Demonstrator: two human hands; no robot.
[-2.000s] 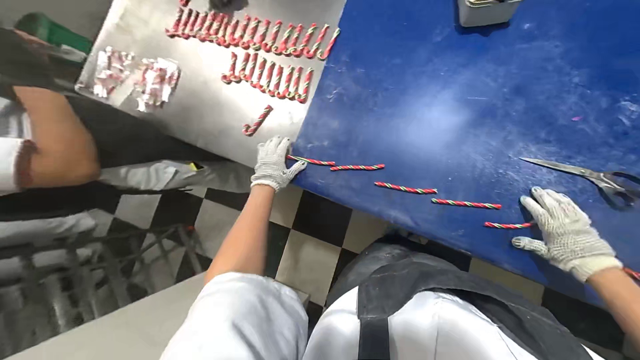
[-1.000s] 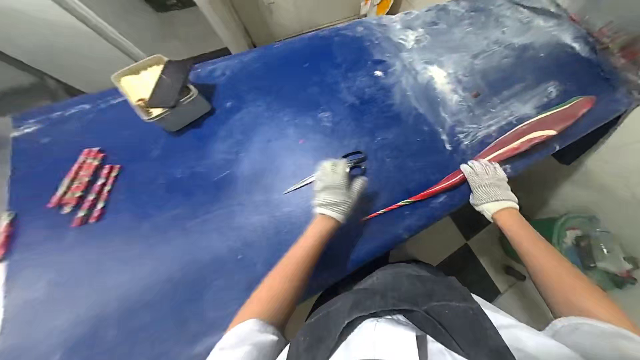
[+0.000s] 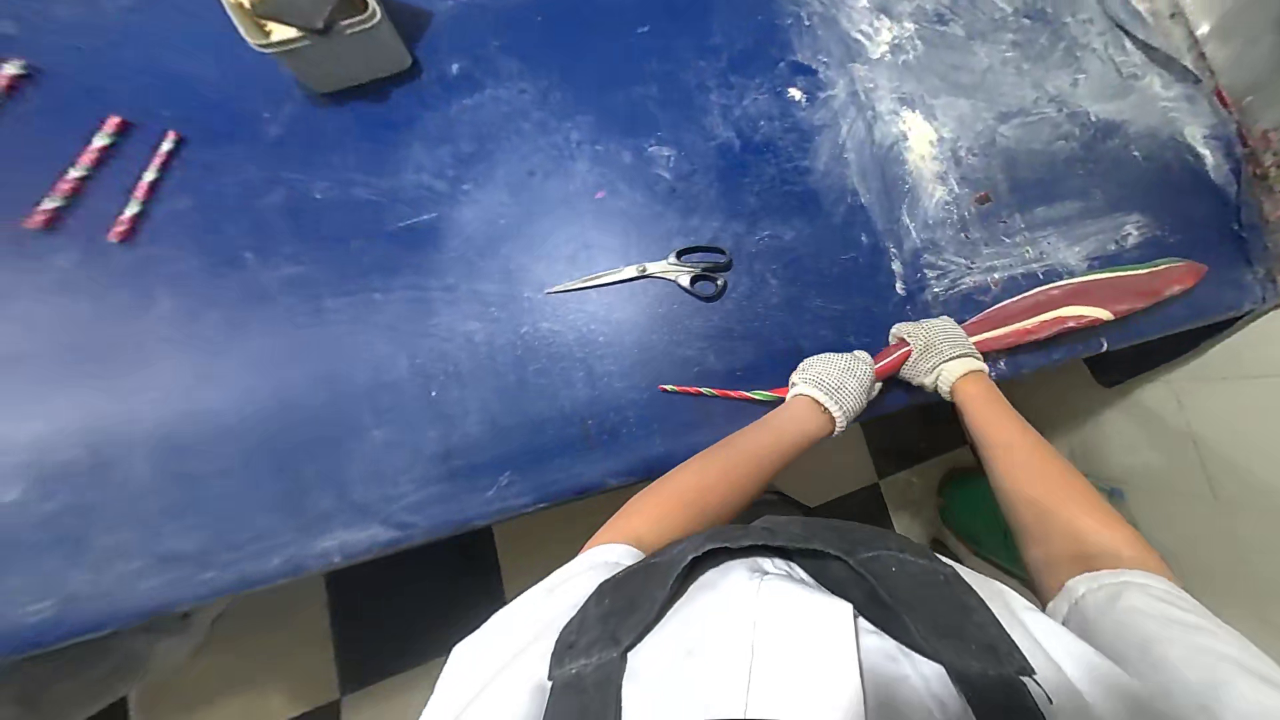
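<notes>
A red candy mass with white and green stripes (image 3: 1080, 305) lies along the near edge of the blue table at right, wide at its right end and tapering leftward into a thin twisted rope. My left hand (image 3: 833, 388), in a dotted knit glove, is closed around the narrow part; the striped tip sticks out to its left. Just right of it, my right hand (image 3: 938, 352), gloved alike, grips the candy where it widens. Scissors with black handles (image 3: 650, 270) lie on the table, up and left of my hands, touched by neither.
A grey plastic tub (image 3: 345, 55) holding pale material and a dark flat piece stands at the table's far side. Striped candy sticks (image 3: 75, 175) lie at far left. White powder (image 3: 920, 145) marks the blue tabletop (image 3: 300, 400). A green container (image 3: 980, 515) is below the near edge.
My left hand has moved off the scissors and right, onto the candy's narrow part. Two seconds ago my hands were at cut striped sticks along the table edge. The view has swung right.
</notes>
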